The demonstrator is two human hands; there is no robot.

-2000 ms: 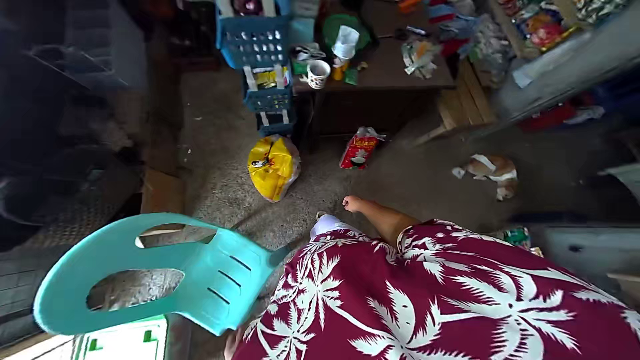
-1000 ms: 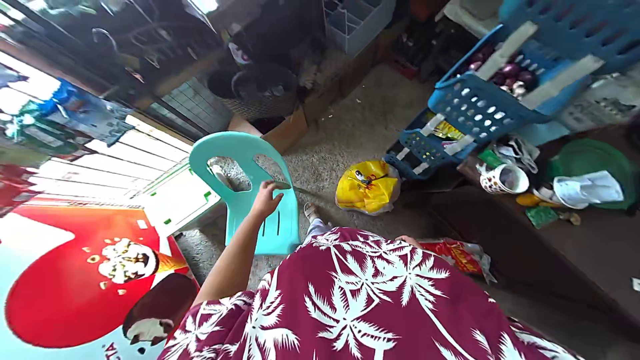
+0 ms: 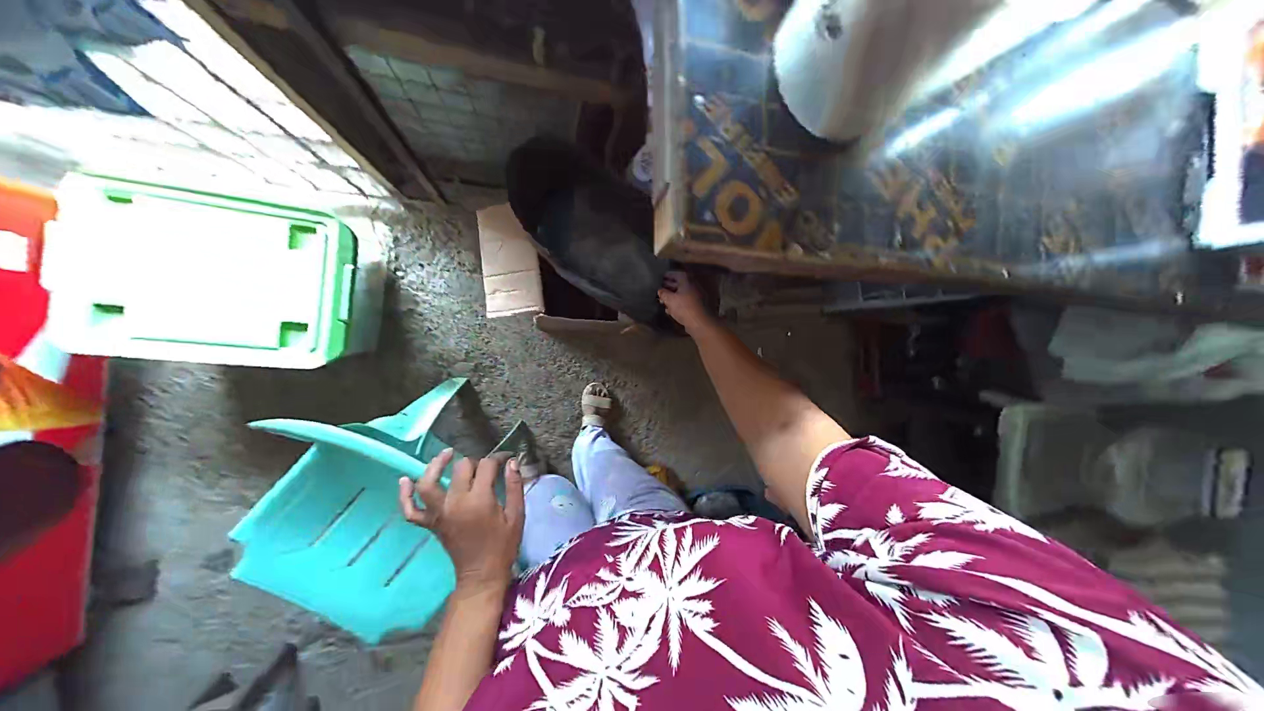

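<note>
My left hand [image 3: 466, 504] is at the upper edge of a turquoise plastic chair [image 3: 346, 533], its fingers spread and touching or just over the edge; which of the two is hard to tell. Stretched forward, my right hand [image 3: 683, 301] has its fingers curled at the near right edge of a dark basket or tub [image 3: 602, 232]. That dark container leans over an open cardboard box [image 3: 511, 262] on the floor. Its far side is in shadow, and its contents cannot be made out.
A wood-edged table with a printed cover [image 3: 839, 212] juts in at upper right, with a white cylindrical object [image 3: 839, 69] above it. A white and green plastic box [image 3: 197, 272] stands left of the cardboard box. Red printed panels [image 3: 49, 513] border the left. My feet are on concrete floor.
The view has swung strongly. My right hand, low by my body one second ago, now reaches out to the dark container. My left hand has stayed at the chair.
</note>
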